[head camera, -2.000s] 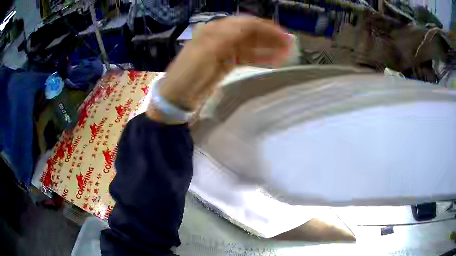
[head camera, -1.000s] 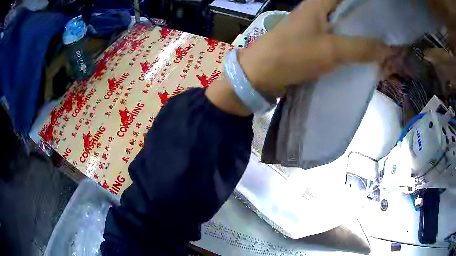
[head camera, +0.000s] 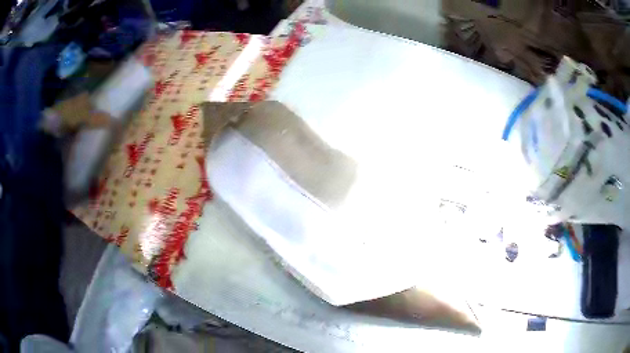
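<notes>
An interlined piece (head camera: 266, 200) with a white face lies on the machine table across the edge of the red-printed board. Brown curved fabric (head camera: 304, 148) shows along its upper side, and a brown tip shows at its lower right end. At the far left, a blurred white piece (head camera: 126, 89) with a tan patch beside it hangs over the board's edge. I cannot tell whether the tan patch is my left hand or fabric. No right hand shows.
The white sewing machine head (head camera: 577, 152) stands at the right, with a black case (head camera: 599, 272) beside it. The cream board (head camera: 155, 148) extends left. A pale tub (head camera: 114, 303) is below it. Brown material (head camera: 511, 34) is behind the table.
The hands and the stack of pieces have left the middle of the view. The lower interlined piece is now uncovered. A blurred white shape has appeared at the far left.
</notes>
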